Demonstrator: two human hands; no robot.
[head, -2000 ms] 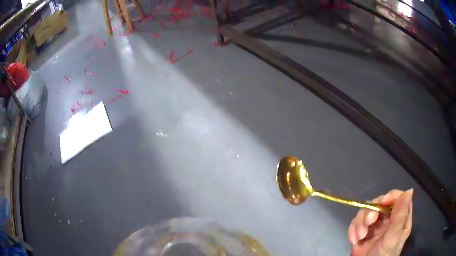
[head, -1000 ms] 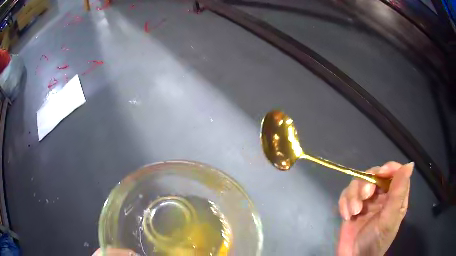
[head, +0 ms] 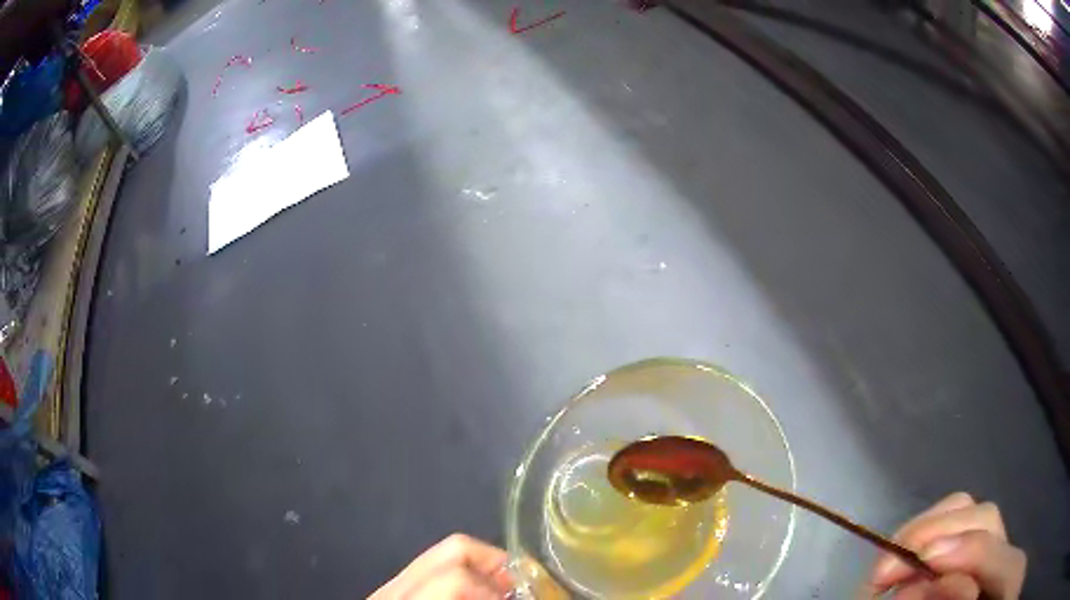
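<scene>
My left hand (head: 452, 572) holds the clear glass bowl (head: 769, 469) by its left rim, partly cut off by the lower edge. A little pale yellow liquid (head: 640, 545) lies in the bottom. My right hand (head: 956, 551), at the lower right, grips the end of the long thin handle of the gold spoon (head: 669, 470). The round head of the spoon is over the bowl and looks dark amber. I cannot tell whether it touches the liquid.
A white paper sheet (head: 279, 185) and red scraps (head: 373, 97) lie on the grey floor (head: 329, 375). A dark steel bar (head: 939, 217) curves along the right. Crumpled blue plastic (head: 53, 533) and a greyish bag (head: 135, 100) with a red thing (head: 108, 59) are at the left.
The spoon has come down from right of the bowl to over it. The bowl stands further right in view, and more of my left hand shows. The view has shifted left.
</scene>
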